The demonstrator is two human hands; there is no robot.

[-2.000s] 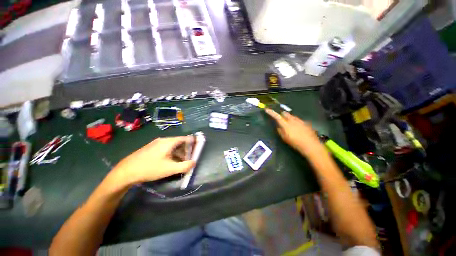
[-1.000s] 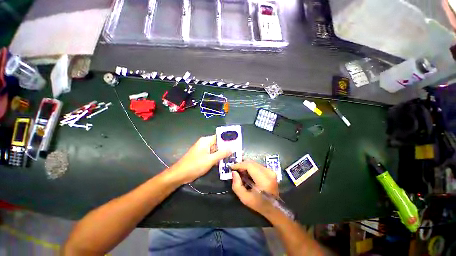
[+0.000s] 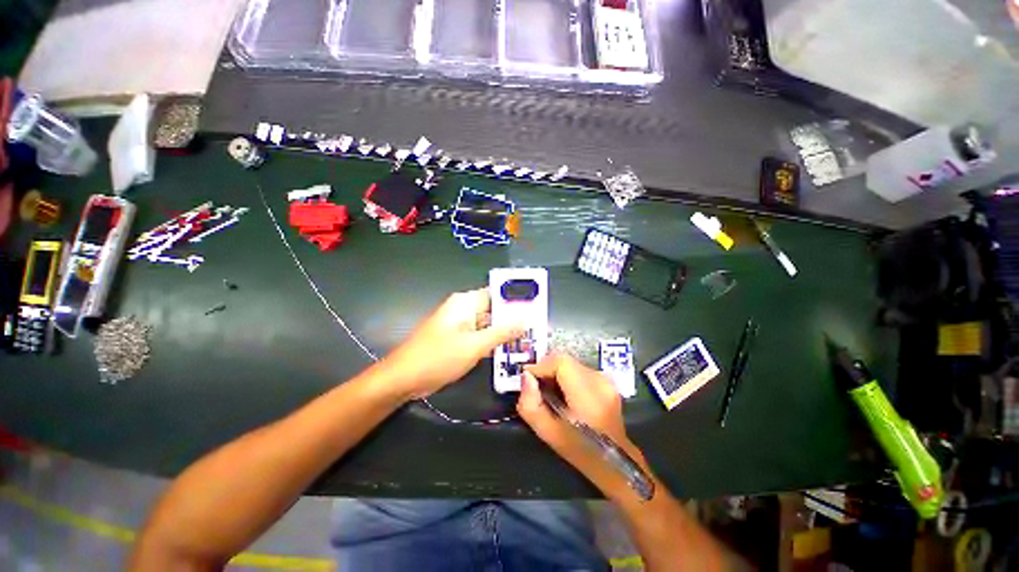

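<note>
A white phone rear housing (image 3: 518, 293) with a dark oval at its top lies upright in front of me on the dark green mat. My left hand (image 3: 460, 339) holds it by its left side, thumb across it. My right hand (image 3: 573, 404) grips a slim, dark, see-through pen-like tool (image 3: 609, 449), held like a pen. Its tip is at the lower part of the housing, largely hidden by my fingers. A thin silvery solder wire (image 3: 324, 299) curves from a small spool down past my left wrist to my right hand.
Right of my hands lie a small circuit board (image 3: 617, 368), a battery (image 3: 682, 373), thin dark tweezers (image 3: 736, 373) and a green electric screwdriver (image 3: 894, 438). A black keypad housing (image 3: 629, 268), screens (image 3: 484, 216) and red parts (image 3: 318, 222) lie behind. Screws (image 3: 122, 348) are left.
My left hand was holding the housing on edge while my right hand reached to the upper right. Now both hands are together at the housing, its back facing up, and the tool is in my right hand.
</note>
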